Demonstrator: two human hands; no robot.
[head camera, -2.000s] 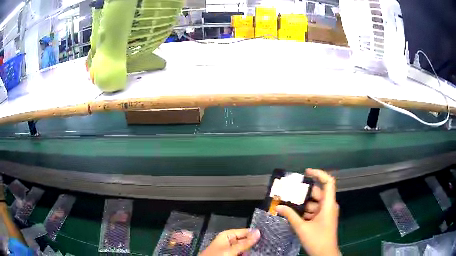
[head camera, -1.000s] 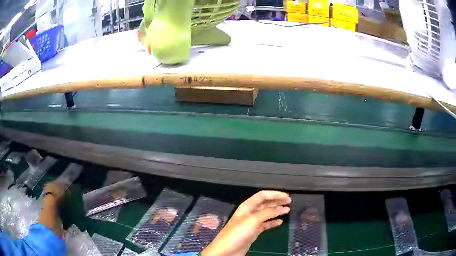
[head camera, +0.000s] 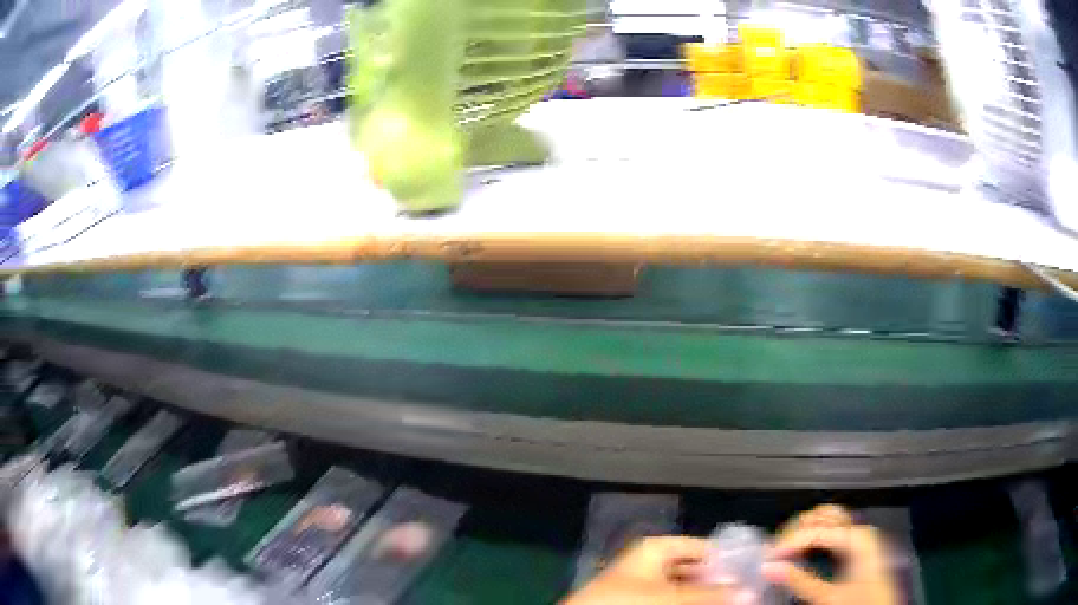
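My left hand and my right hand are at the bottom edge, right of centre, both blurred and partly cut off. Between their fingertips they pinch a small whitish clear piece, likely a bubble bag. Whether anything is inside it cannot be told. Bagged display modules with pinkish patches lie on the dark green belt to the left. Another bag lies just behind my left hand, and more lie at the right.
A whitish heap of empty bags is at the lower left. A grey side rail runs beyond the belt. Above are a wood-edged white shelf, a green fan, a white fan and a brown cardboard tray below it.
My left hand has moved right and both hands now meet at a whitish bag. The filled bag held two seconds ago is out of my hands. Another person's arm at the left has gone.
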